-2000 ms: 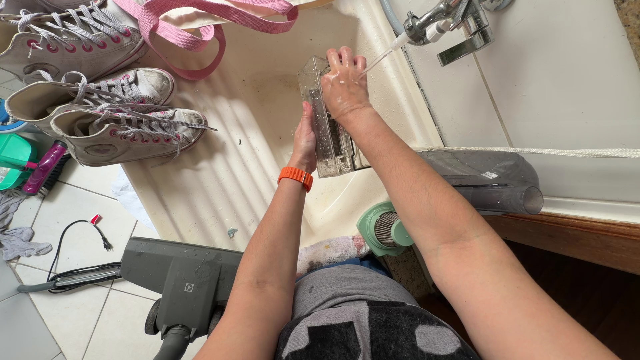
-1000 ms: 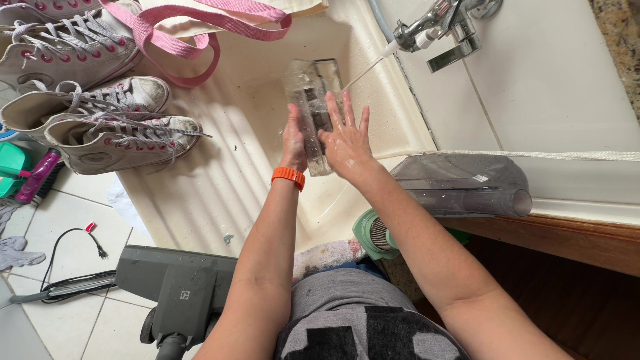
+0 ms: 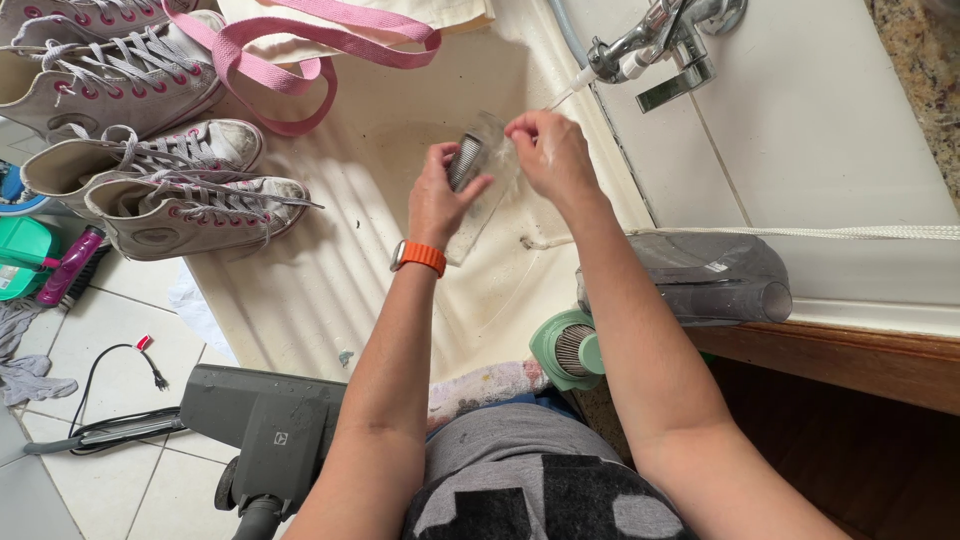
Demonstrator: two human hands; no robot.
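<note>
My left hand (image 3: pixel 442 195), with an orange-banded watch at the wrist, holds a clear plastic part (image 3: pixel 481 206) over the sink basin (image 3: pixel 382 161). A ribbed grey piece (image 3: pixel 465 161) shows between its thumb and fingers; whether it belongs to the clear part I cannot tell. My right hand (image 3: pixel 553 154) is at the upper right edge of the clear part, thumb and fingertips pinched together, and what lies between them is blurred. Close above that hand, a thin stream of water runs from the white nozzle of the chrome tap (image 3: pixel 619 56).
White high-top sneakers (image 3: pixel 202 217) and a cream bag with pink straps (image 3: pixel 322 37) lie at the upper left. A grey translucent container (image 3: pixel 690 277) and a green round filter (image 3: pixel 574 349) sit at the right edge. A vacuum floor head (image 3: pixel 259 420) stands at the lower left.
My right hand has moved up from the clear part's side towards the tap, its spread fingers now pinched. The clear part is tilted differently, and a ribbed piece now shows at my left hand.
</note>
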